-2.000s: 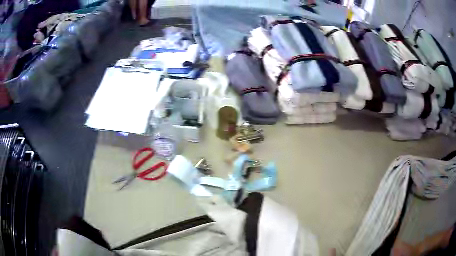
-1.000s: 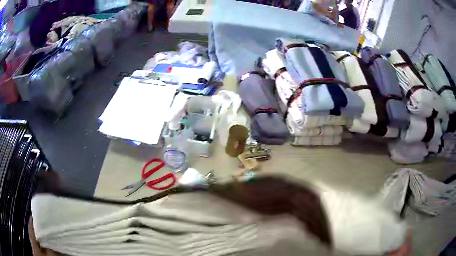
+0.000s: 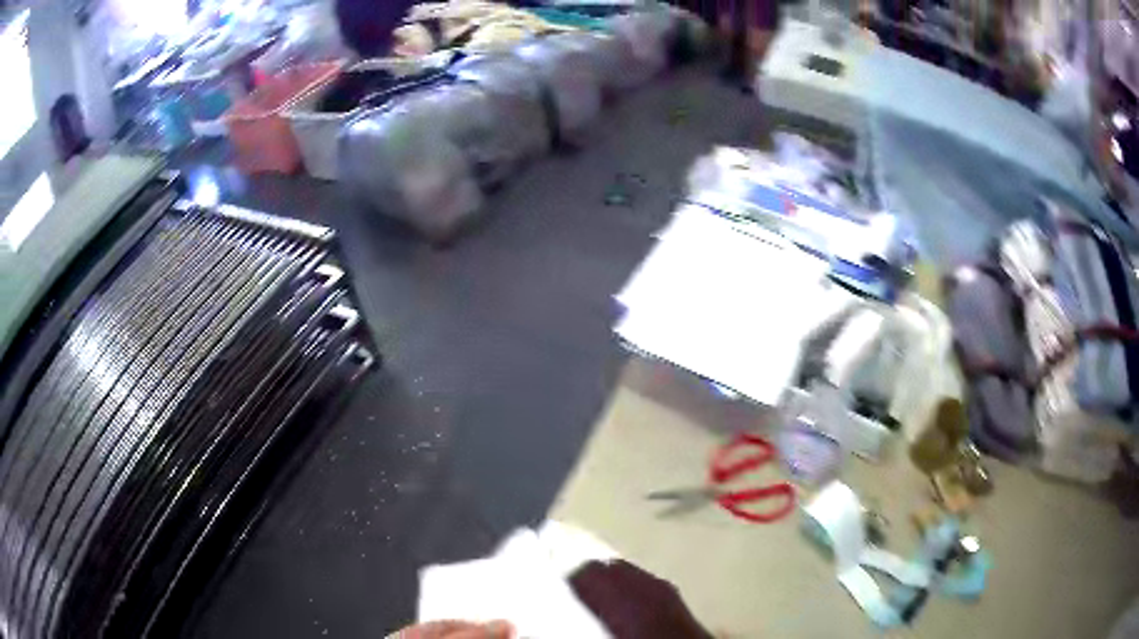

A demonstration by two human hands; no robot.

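Note:
A white curtain bundle with a dark brown section (image 3: pixel 525 584) shows at the bottom edge, blurred and mostly cut off. My left hand (image 3: pixel 456 629) shows only as a sliver at the bottom edge, closed on the left end of this bundle. My right hand is out of the picture. The bundle is at the near left edge of the beige worktable (image 3: pixel 650 437), close to the red-handled scissors (image 3: pixel 752 479).
A rack of metal rods (image 3: pixel 150 375) stands at left, with dark floor between it and the table. White papers (image 3: pixel 724 300), light-blue strips (image 3: pixel 874 574), small clips and strapped bundles (image 3: pixel 999 362) lie on the table. Plastic-wrapped bags (image 3: pixel 437 150) stand behind.
The view has swung left, bringing the rod rack in and shifting the table things right. The curtain bundle, wide across the front before, now shows only partly. My right hand has left the picture.

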